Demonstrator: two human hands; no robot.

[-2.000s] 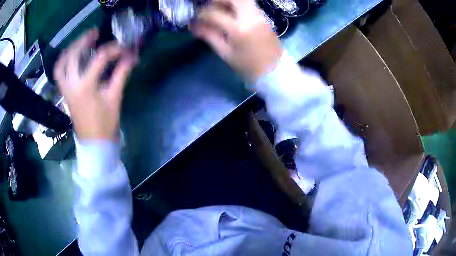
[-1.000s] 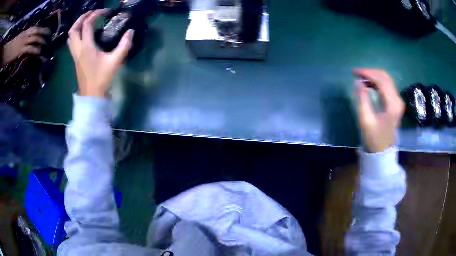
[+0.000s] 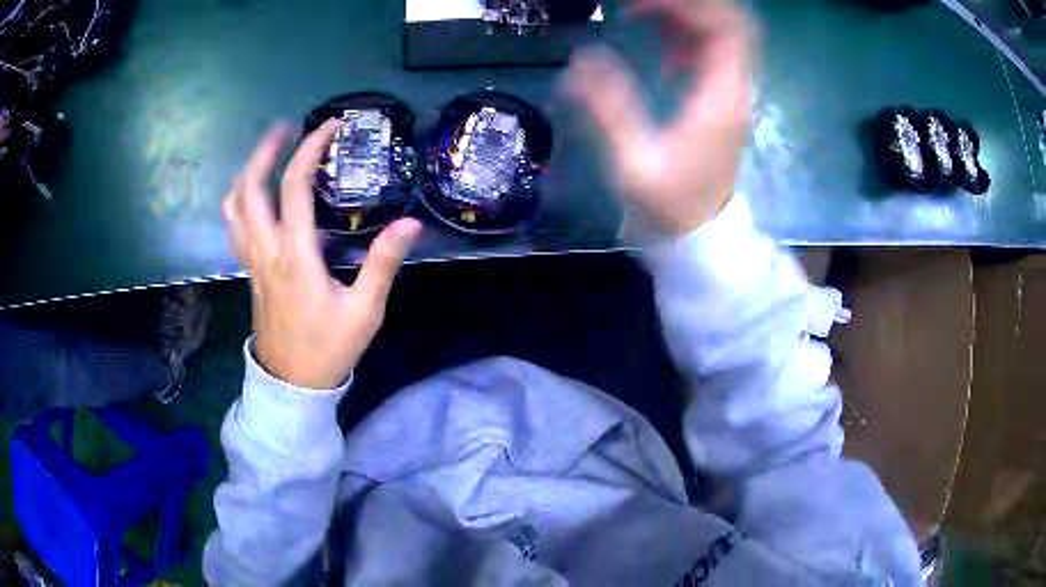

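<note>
Two part-built units stand side by side near the front edge of the green bench. Each is a round black housing with a silvery circuit board in it: the left unit (image 3: 363,161) and the right unit (image 3: 488,158). My left hand (image 3: 315,247) is at the left unit, fingers spread over its left side and thumb in front of it. Whether it touches the unit is unclear. My right hand (image 3: 682,126) is blurred, raised to the right of the right unit, fingers apart, with nothing visible in it.
A small box with a pale top (image 3: 493,44) stands at the back. Several small black units (image 3: 941,149) stand in a row at right. A wire tangle (image 3: 52,46) lies at far left. A blue stool (image 3: 103,493) is below left, and brown cartons (image 3: 906,344) are below right.
The view has shifted. Two units now stand before me at the front edge. My left hand has come from the dark part at left to the left unit; my right hand has moved inward from the right.
</note>
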